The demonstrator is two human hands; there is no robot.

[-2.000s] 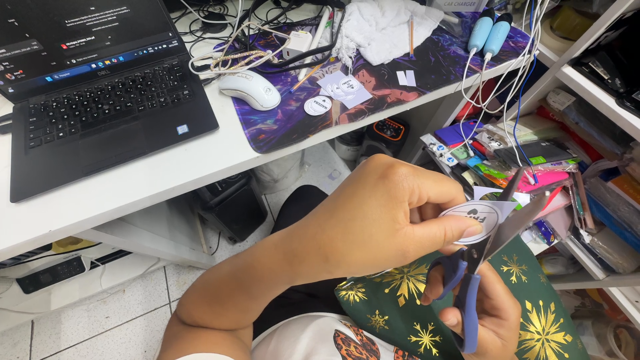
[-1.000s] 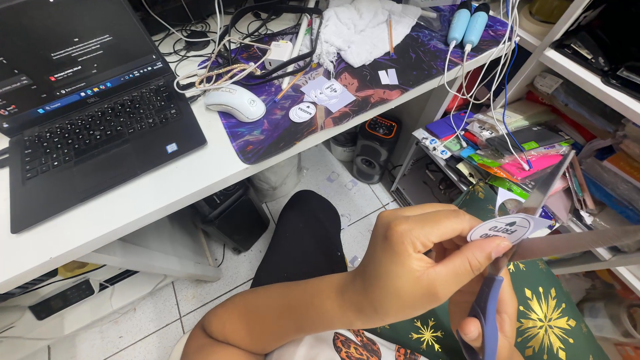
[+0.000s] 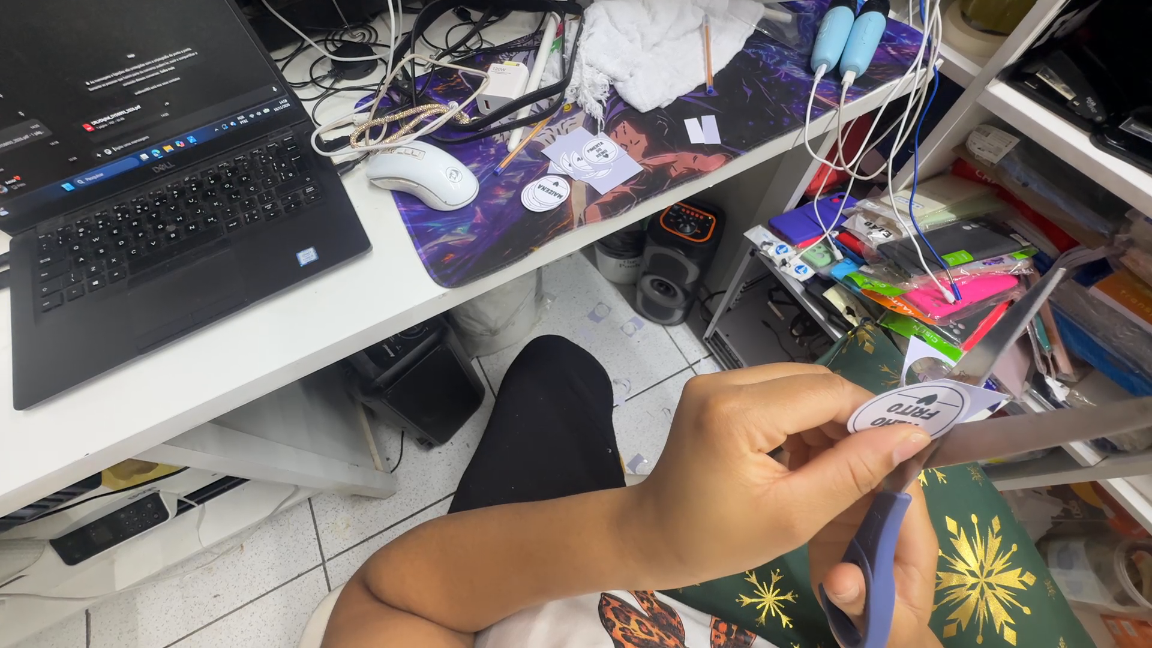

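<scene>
My left hand (image 3: 765, 468) pinches a round white paper label (image 3: 909, 409) with printed writing between thumb and fingers. My right hand (image 3: 886, 558), partly hidden below it, grips a pair of scissors (image 3: 877, 558) with blue-purple handles. The scissor blades stand apart, with the label's paper between them near the pivot. A partly cut scrap of the paper sticks up beside the upper blade. On the desk mat lie cut round labels (image 3: 545, 193) and a small pile of white paper pieces (image 3: 594, 162).
A black laptop (image 3: 180, 207) and a white mouse (image 3: 423, 175) rest on the white desk (image 3: 306, 333). Cables and a white cloth (image 3: 661, 49) lie behind. Packaged items (image 3: 963, 270) crowd the shelf at right. A green cushion with gold snowflakes (image 3: 990, 576) lies under my hands; paper scraps dot the floor.
The label has turned in my left hand, and its paper now lies closer in between the scissor blades. The view has shifted somewhat to the right.
</scene>
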